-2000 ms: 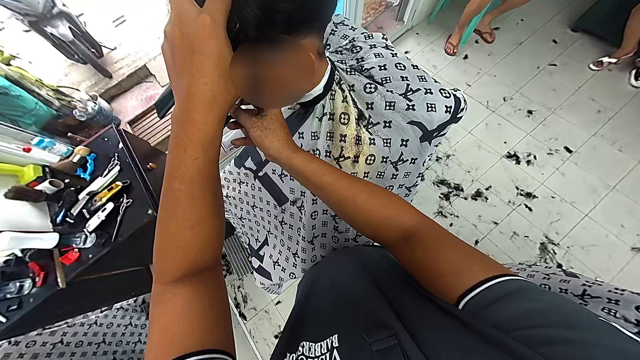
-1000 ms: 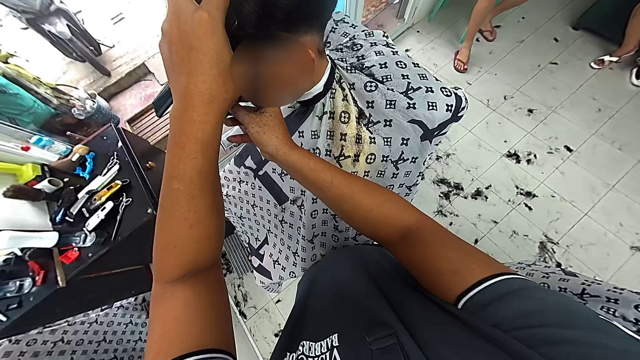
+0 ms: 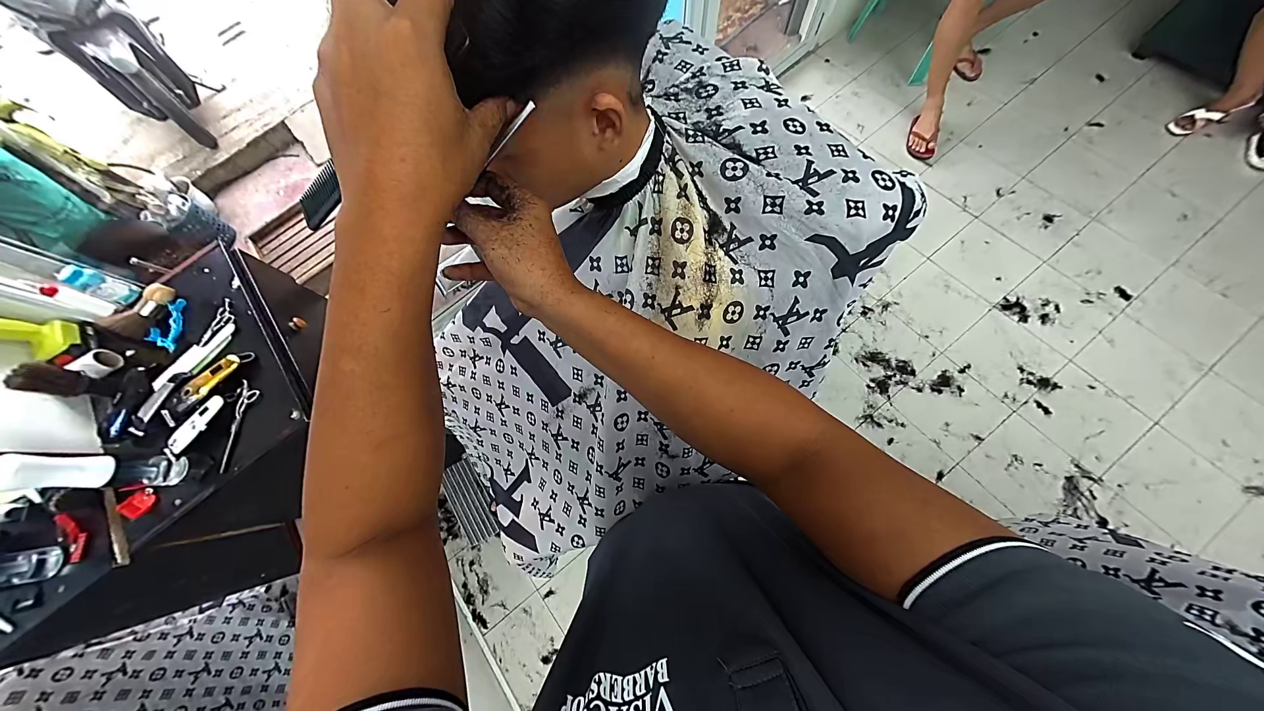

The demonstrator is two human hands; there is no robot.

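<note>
My left hand (image 3: 400,109) rests against the dark hair (image 3: 563,39) of a seated person, its fingertips cut off by the top edge. My right hand (image 3: 513,242), speckled with hair clippings, is by the person's cheek with its fingers curled around a thin metal-bladed tool (image 3: 512,133); whether it is a razor or scissors cannot be told. The blade points up beside my left thumb, near the temple. A dark comb (image 3: 321,196) shows left of my left wrist; what holds it is hidden. A patterned barber's cape (image 3: 731,237) with clippings covers the person.
At left, a black table (image 3: 276,326) holds scissors (image 3: 237,420), a yellow-handled cutter (image 3: 209,380), a brush (image 3: 44,378) and other tools. Hair clippings (image 3: 889,370) lie on the tiled floor. Other people's sandalled feet (image 3: 923,138) are at upper right; a motorcycle (image 3: 118,59) stands outside.
The blade now shows beside my left thumb, where it was not visible in the earlier frames. My left hand has stayed at the head.
</note>
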